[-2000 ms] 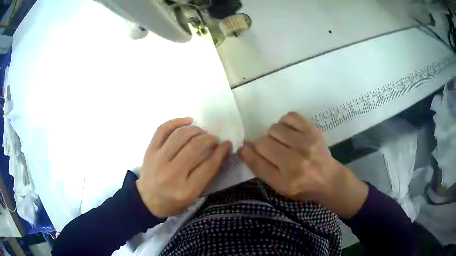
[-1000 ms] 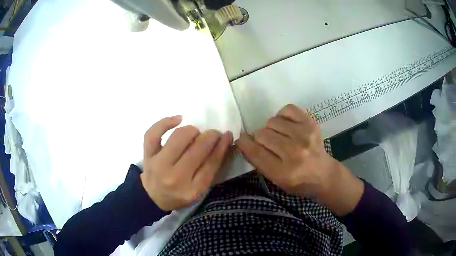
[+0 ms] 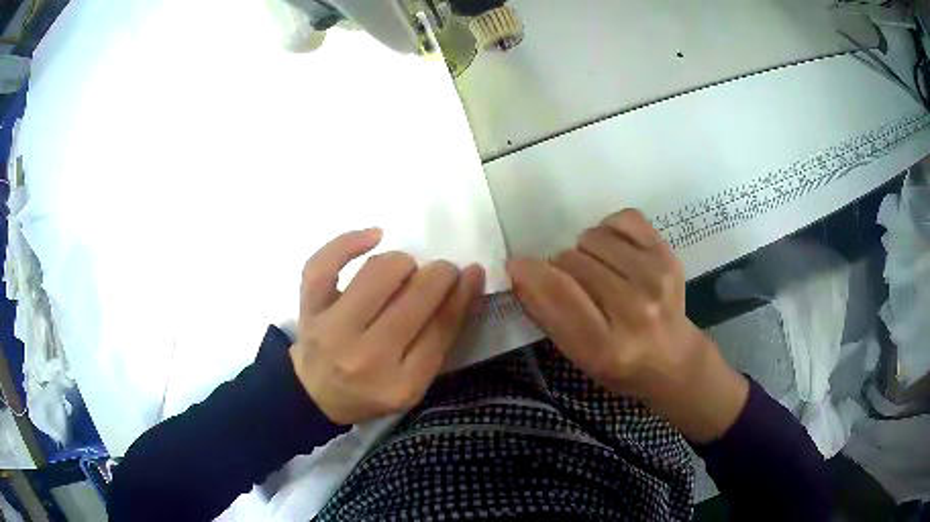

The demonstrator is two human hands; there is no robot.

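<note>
A bright white fabric piece (image 3: 235, 173) covers the left of the white machine table, and its right edge runs up under the sewing machine head (image 3: 382, 15). My left hand (image 3: 382, 331) holds the fabric's near edge, with fingertips close to its corner. My right hand (image 3: 617, 306) pinches the same corner between thumb and fingers, just right of the left fingertips. The presser foot area (image 3: 449, 41) is at the top, partly hidden by the machine head.
A printed ruler (image 3: 755, 199) runs along the table's front edge. Scissors or thin dark metal tools (image 3: 877, 51) lie at the far right. White fabric (image 3: 816, 326) hangs below the table at right. A checked apron (image 3: 510, 438) covers my lap. White scraps (image 3: 41, 336) are at far left.
Both hands have shifted slightly up and right with the fabric corner. The corner, rounded before, now looks squarer, and the fabric's right edge looks straighter.
</note>
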